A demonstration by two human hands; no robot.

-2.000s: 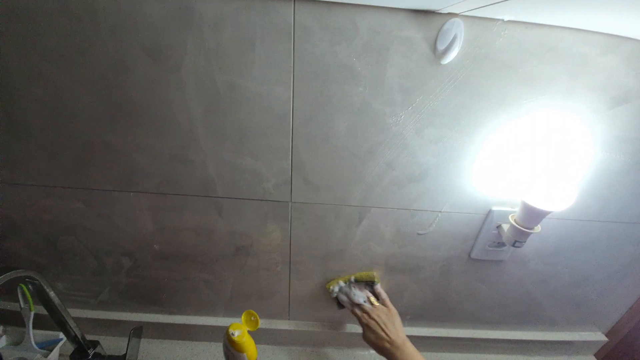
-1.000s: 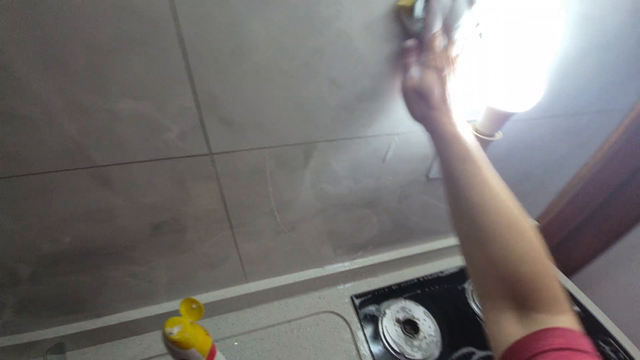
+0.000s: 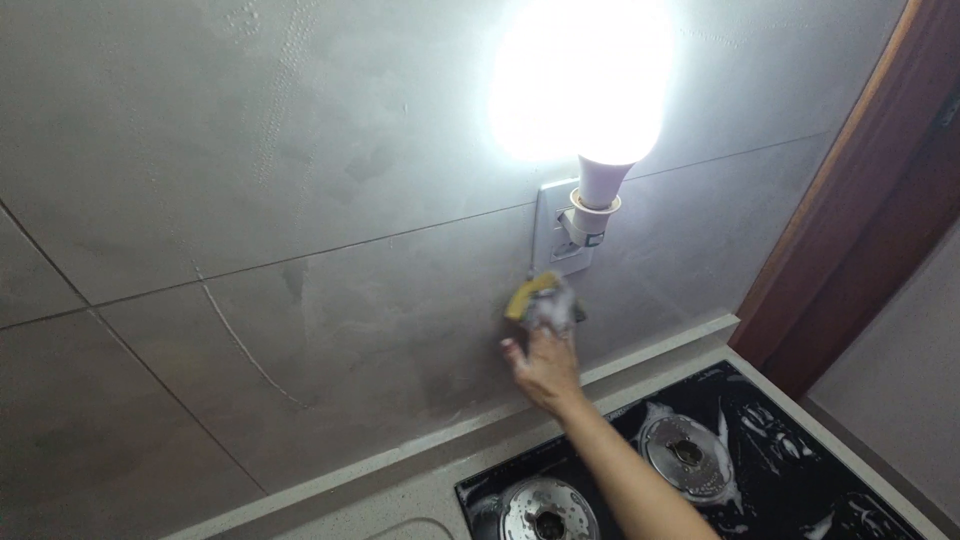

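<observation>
My right hand [image 3: 549, 365] presses a foamy yellow sponge [image 3: 531, 294] against the grey wall tiles [image 3: 390, 322], just below the wall outlet plate [image 3: 574, 259]. Suds cover part of the sponge and the fingertips, and both are slightly blurred. A lit bulb in a white plug-in socket [image 3: 592, 214] sticks out of the outlet, above the hand. Foam streaks and droplets mark the tiles to the left. My left hand is outside the frame.
Under my forearm lies a black glass cooktop [image 3: 757, 465] with soapy smears and round metal burners [image 3: 686, 454]. A stone countertop ledge [image 3: 420, 446] runs along the wall's foot. A reddish-brown wooden frame [image 3: 832, 202] stands at the right.
My right hand has come down from beside the bulb to below the outlet, still with the sponge. The view has shifted to the right, and the yellow-capped bottle is out of frame.
</observation>
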